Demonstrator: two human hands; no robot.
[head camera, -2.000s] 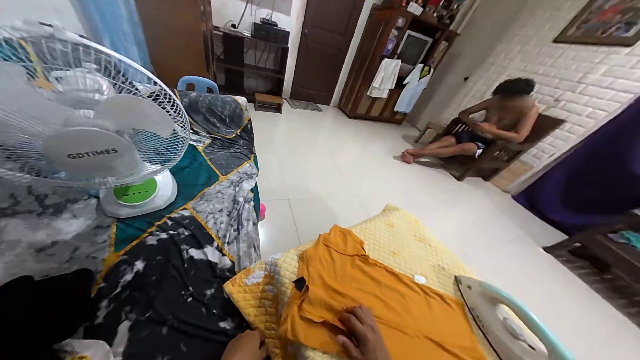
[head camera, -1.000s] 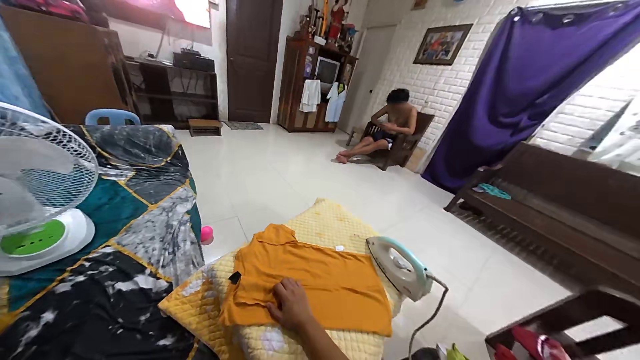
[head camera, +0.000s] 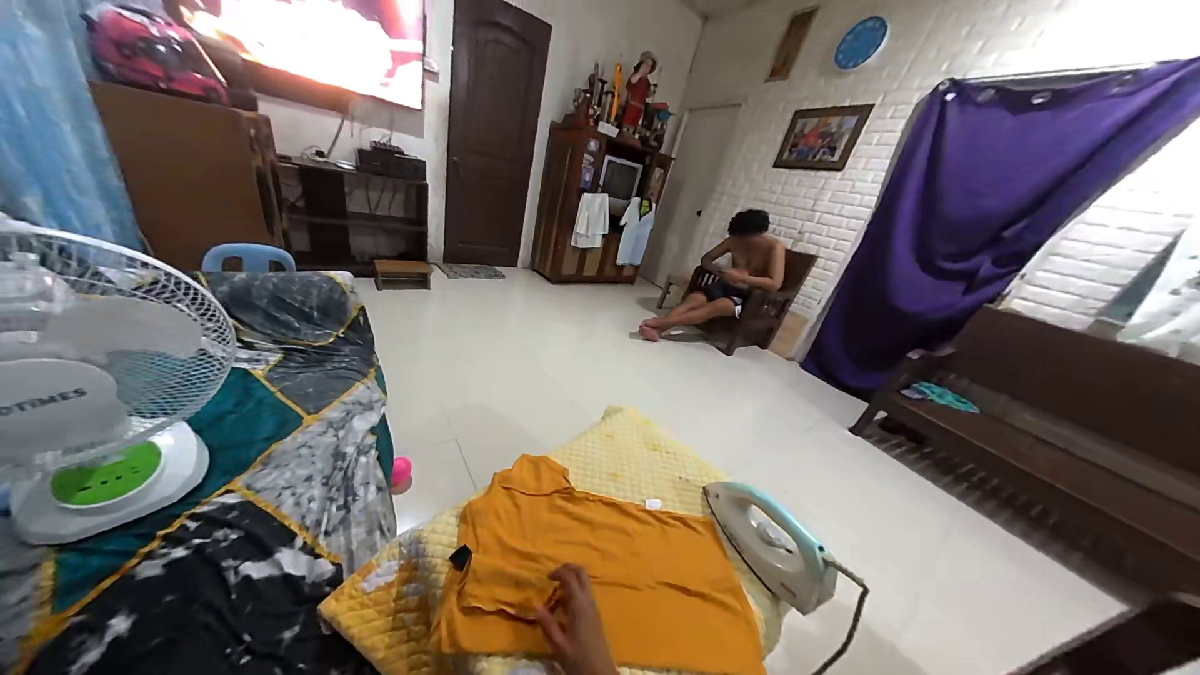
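An orange shirt (head camera: 619, 572) lies spread on a yellow quilted pad (head camera: 647, 459), with a few creases near its lower left part. My right hand (head camera: 574, 623) reaches in from the bottom edge and touches the shirt, thumb and fingers apart. A small black piece (head camera: 460, 558) shows at the shirt's left edge, and a small white tag (head camera: 653, 504) at its upper edge. To the right, a clothes iron (head camera: 773, 544) with a pale blue-green handle rests on the pad's right side, its cord trailing down. My left hand is out of view.
An electric fan (head camera: 103, 375) stands at the left on a patterned cover (head camera: 319, 450). A pink object (head camera: 401, 473) is beside the cover. Across the tiled floor, a person (head camera: 741, 272) sits in a wooden chair (head camera: 792, 281). A wooden bench (head camera: 1059, 422) stands at the right.
My left hand, at the bottom edge two seconds ago, is out of view. My right hand stays at the shirt, its fingers now more bent. The view has swung up and right.
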